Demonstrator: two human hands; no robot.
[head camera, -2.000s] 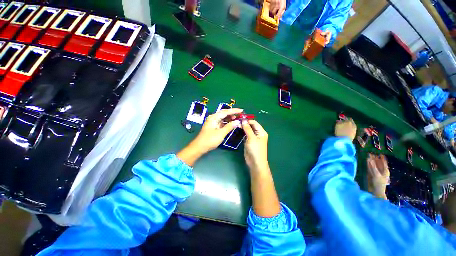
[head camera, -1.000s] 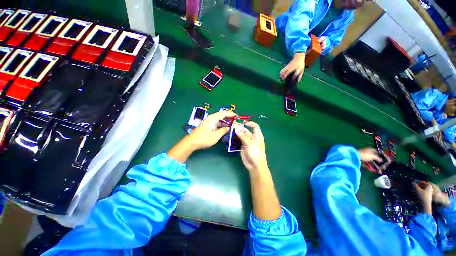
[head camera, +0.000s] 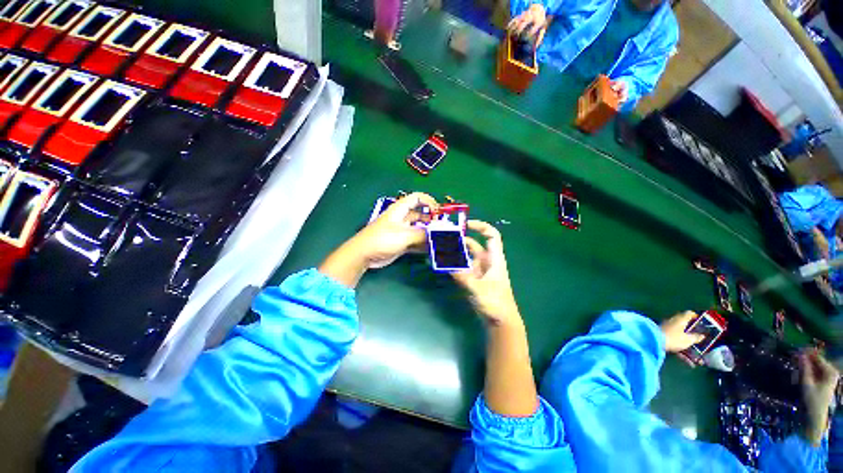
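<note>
My left hand and my right hand hold a part-assembled phone between them over the green bench. Its dark LCD screen module with a white border faces up, and a red piece is at its far end. My left fingers are at the red end and my right fingers at the screen's right side. Another screen unit lies on the bench, partly hidden behind my left hand. A part-assembled phone lies further away, screen up.
A black blister tray with red housings is at the left, over white plastic sheets. Another red phone lies right of centre. A person opposite holds orange-brown blocks. A neighbour's hand holds a phone at the right.
The held screen now faces up more squarely, with the red piece beyond it. The view has shifted, so bench items sit further right. The person opposite has drawn a hand back to a block.
</note>
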